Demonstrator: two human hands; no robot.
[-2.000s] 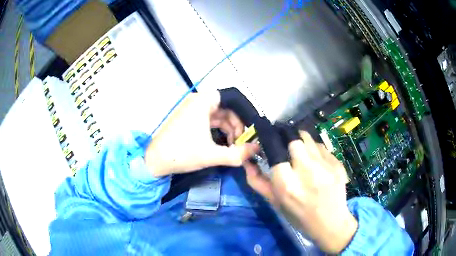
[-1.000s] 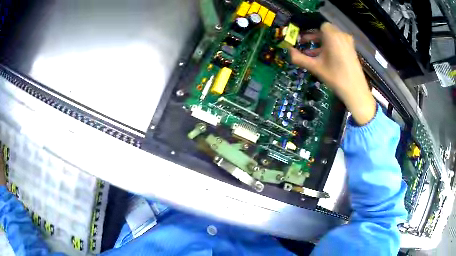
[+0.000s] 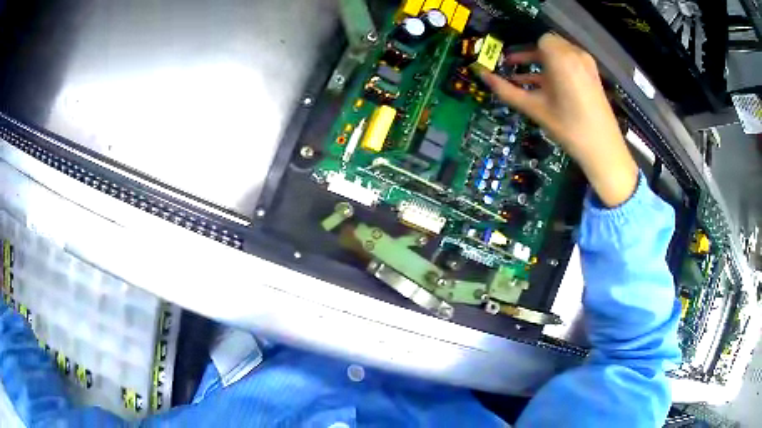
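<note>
A green circuit board [image 3: 451, 138] lies in a black carrier [image 3: 288, 201] on the conveyor. My right hand [image 3: 561, 88] is at the board's far edge, fingertips at a transformer [image 3: 488, 53] with a yellow label, which sits at the board's far part beside copper windings. Whether its pins are in the board cannot be told. A yellow film capacitor [image 3: 379, 128] and two round capacitors stand on the board. Only my left sleeve [image 3: 33, 368] shows at the lower left; my left hand is out of the picture.
Green hold-down clamps [image 3: 401, 255] lie along the carrier's near edge, another stands at its far left. The conveyor rail [image 3: 276, 305] runs in front. A white transformer tray [image 3: 92, 292] is at lower left. A black bin [image 3: 643, 42] is beyond; another board [image 3: 698, 242] is at right.
Since two seconds ago, the view has turned to the board and my hands have parted. My right hand moved to the board's far part with the transformer; over the last second it has barely moved.
</note>
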